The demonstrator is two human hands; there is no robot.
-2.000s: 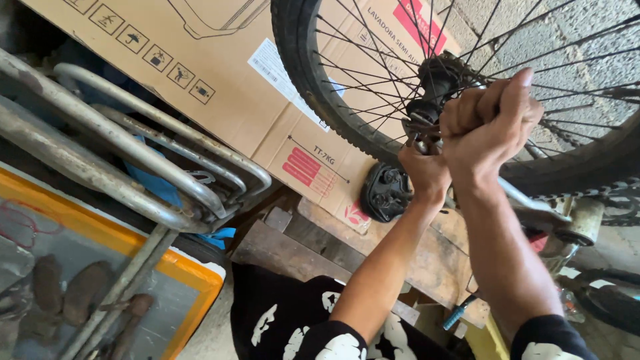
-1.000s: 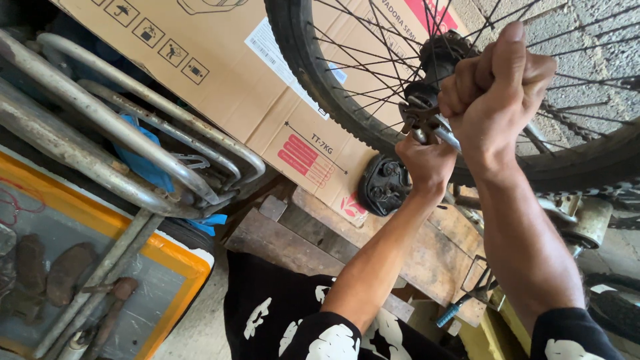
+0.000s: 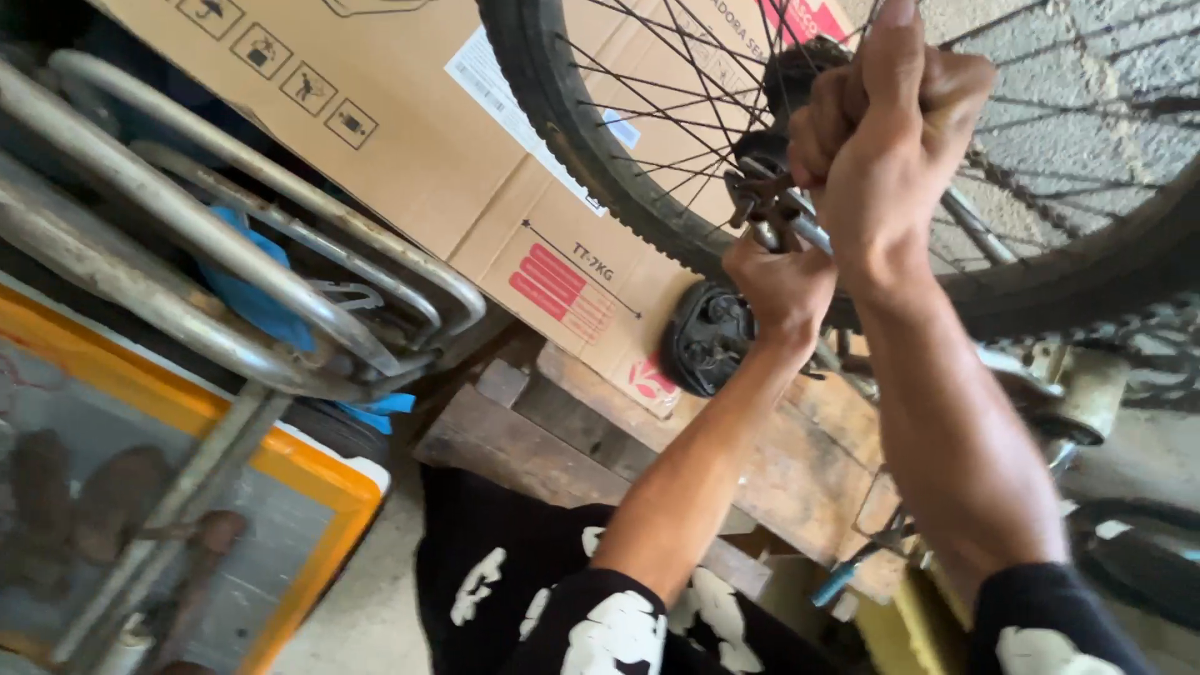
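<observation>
A bicycle wheel (image 3: 600, 178) with a knobby tyre and dark spokes fills the upper right. At its hub (image 3: 797, 80), my left hand (image 3: 783, 286) is closed around metal tool handles (image 3: 767, 230), probably pliers or a wrench. My right hand (image 3: 881, 150) is a fist just above and to the right, with its thumb up, beside the same metal parts; what its fingers close on is mostly hidden. A black bicycle pedal (image 3: 708, 337) lies left of my left wrist, close to the tyre.
A printed cardboard box (image 3: 422, 178) stands behind the wheel. Bent metal tubes (image 3: 216, 253) and an orange-edged tray (image 3: 319, 562) with tools occupy the left. Below the wheel is a wooden bench (image 3: 797, 459), with a blue-handled tool (image 3: 834, 583) at its edge. A rough wall (image 3: 1059, 122) is at upper right.
The right fist has shifted from directly over the left hand's grip to a slightly higher position, thumb raised. The left hand stays at the hub with the metal tool.
</observation>
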